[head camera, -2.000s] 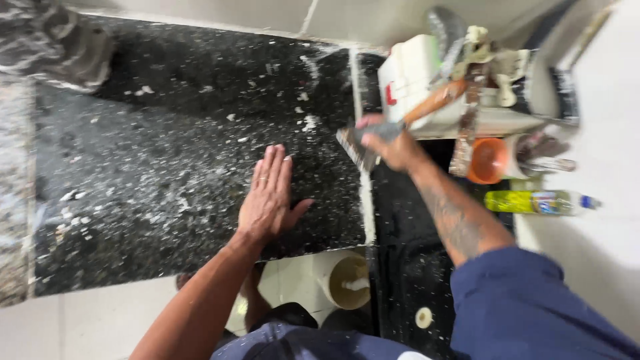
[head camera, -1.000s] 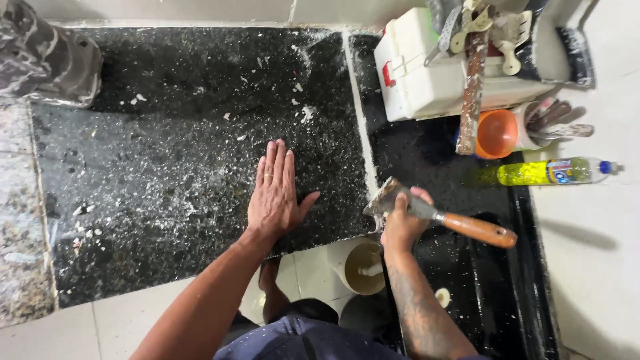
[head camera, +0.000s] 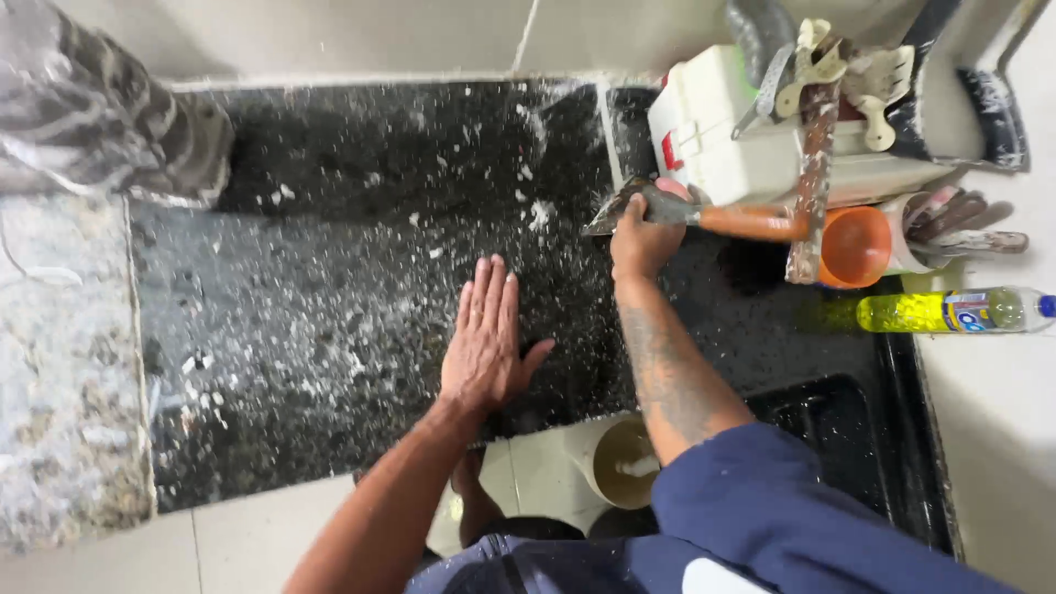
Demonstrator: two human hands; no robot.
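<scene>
My left hand (head camera: 488, 342) lies flat on a black speckled stone slab (head camera: 330, 289), palm down, its fingers pointing away from me. White crumbs and dust are scattered around it. My right hand (head camera: 648, 235) grips a wide-bladed scraper (head camera: 676, 210) near the metal part; its orange-brown wooden handle points right. The blade rests at or just over the pale joint (head camera: 610, 136) between the slab and the black stone to its right. Whether the blade edge touches the stone cannot be told.
A white box (head camera: 718, 124) carries trowels and a splattered wooden strip (head camera: 817, 165). Beside it are an orange cup (head camera: 855, 246), a tool holder (head camera: 907, 235) and a bottle of yellow liquid (head camera: 916, 311). A wrapped bundle (head camera: 115, 115) stands left. A bucket (head camera: 623, 462) is below the edge; a black sink (head camera: 825, 429) lies right.
My right hand, with the scraper, has moved from the near end of the joint away from me, back up along it. My left hand has stayed flat on the slab.
</scene>
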